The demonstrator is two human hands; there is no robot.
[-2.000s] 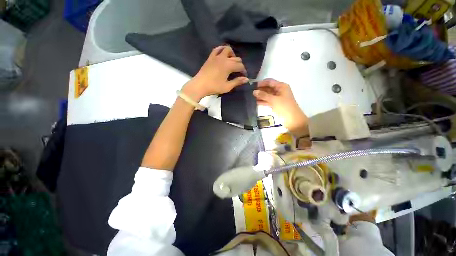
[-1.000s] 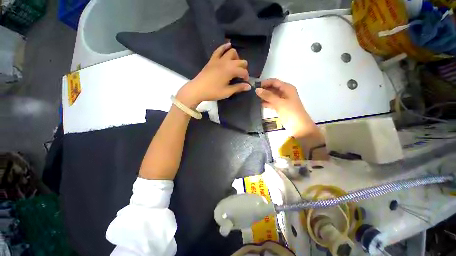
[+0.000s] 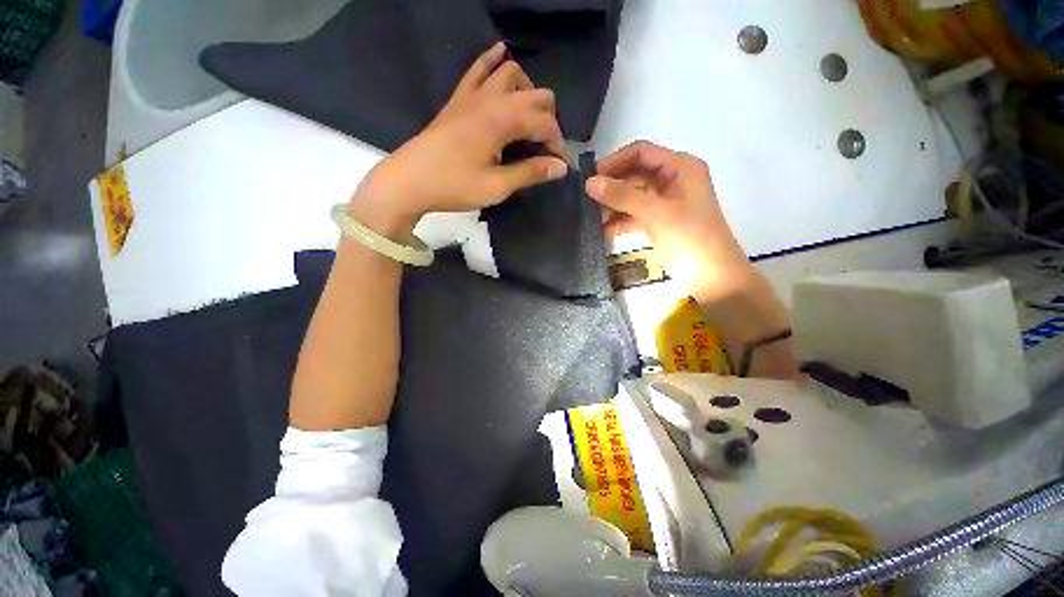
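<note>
A large dark fabric panel [image 3: 467,373] spreads over the white table left of the sewing machine [image 3: 793,455]. Its narrower part runs up between my hands, and more dark cloth [image 3: 350,70] lies bunched beyond them. My left hand [image 3: 478,146] pinches the dark fabric between thumb and fingers. My right hand [image 3: 659,204] holds a small dark strip [image 3: 588,173] at the panel's edge between thumb and fingertips, close to the left thumb. The needle area is hidden by the machine head.
A pale lamp head [image 3: 560,554] on a ribbed metal arm [image 3: 863,571] crosses the lower right. A white box [image 3: 910,338] sits by the machine. Yellow tape [image 3: 609,472] is stuck to the bed. A pale trough [image 3: 175,58] is at upper left; an orange-yellow bundle [image 3: 957,35] at upper right.
The view has moved closer, and the machine and lamp sit lower in it. Both hands stay together at the fabric edge; the dark strip now stands upright between the fingertips.
</note>
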